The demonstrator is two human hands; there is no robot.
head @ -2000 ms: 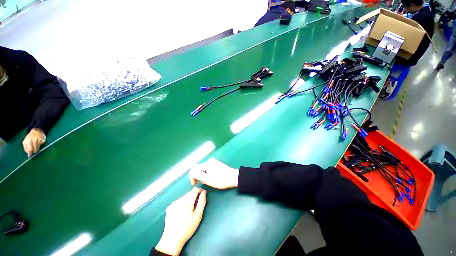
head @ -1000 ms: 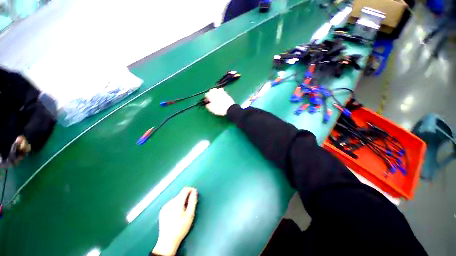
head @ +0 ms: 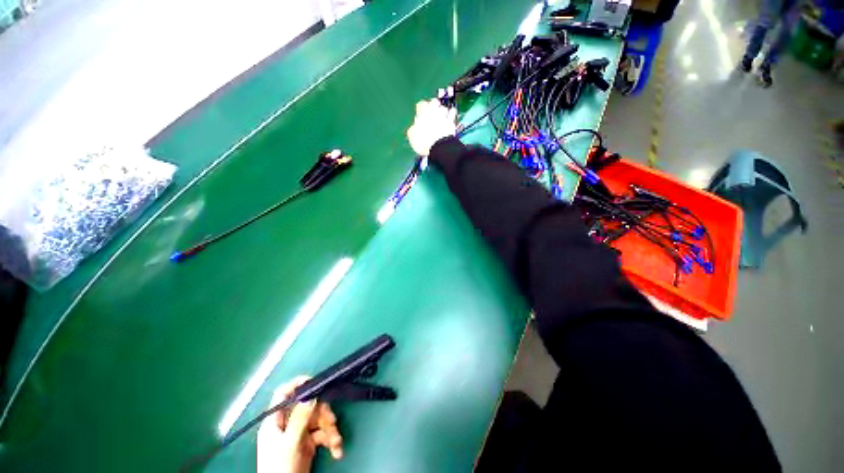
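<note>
My left hand [head: 298,427] is at the bottom and holds a black battery clamp [head: 347,369] near its cable end. The clamp's handles point up and right over the green bench. Its thin cable trails down to the left. My right hand [head: 432,127] is stretched out to the left edge of the pile of cable leads [head: 532,139]. A lead with a blue and red end [head: 398,194] shows just below it; whether the fingers grip it is hidden. One more clamp lead [head: 268,211] lies alone on the belt.
A clear plastic bag of springs [head: 93,208] lies at the far left. A red-orange bin [head: 722,263] with more leads is at the right below the bench edge. A grey-blue stool [head: 754,203] stands beyond it. A person's legs [head: 761,46] show at the top right.
The view has shifted. The two leads on the belt are now one, and a clamp is in my left hand, where none showed before. My right hand has moved from those leads to the pile.
</note>
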